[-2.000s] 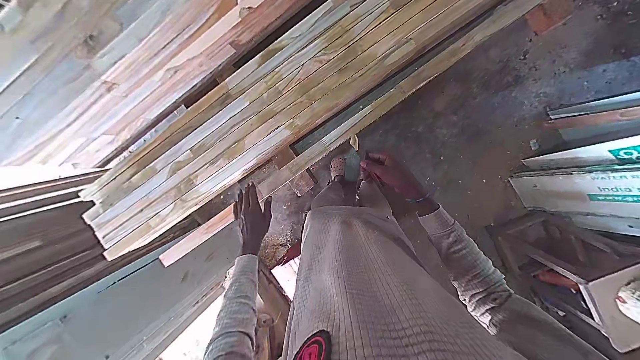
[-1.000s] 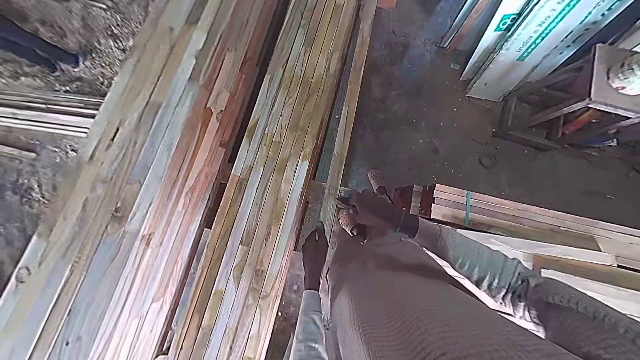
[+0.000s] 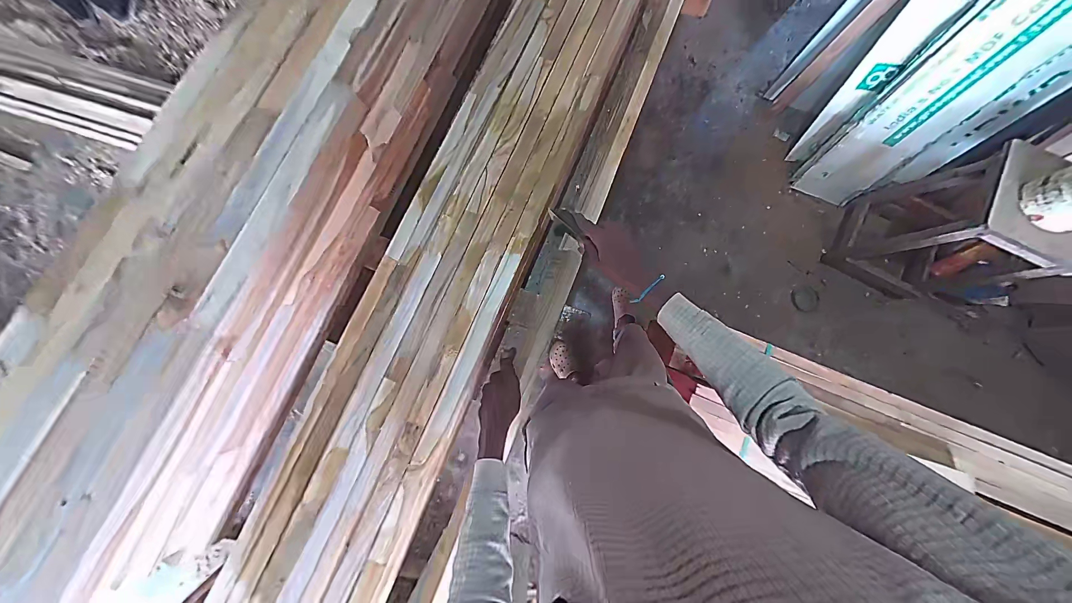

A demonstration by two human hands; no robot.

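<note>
Long wooden strips [image 3: 469,276] lie side by side in a stack that runs from the lower left to the top. Along its right edge is a separate wooden board [image 3: 544,322], close to my body. My left hand [image 3: 500,398] is at this board's left edge, fingers pointing up the board; its grip is unclear. Farther up, my right hand [image 3: 611,251], with a blue band at the wrist, is closed on a flat tool [image 3: 567,222], perhaps a scraper or blade, over the board. The tool's handle is hidden in the hand.
Another wide stack of wooden boards [image 3: 209,276] stands at the left. White printed panels [image 3: 921,109] lean at the upper right beside a wooden stool [image 3: 921,230]. More planks [image 3: 888,410] lie behind my right arm. My feet are on the floor by the board.
The view has turned a lot. My left hand, spread over a board two seconds ago, is now by the board's edge with its fingers drawn together. My right hand has moved out over the board since one second ago.
</note>
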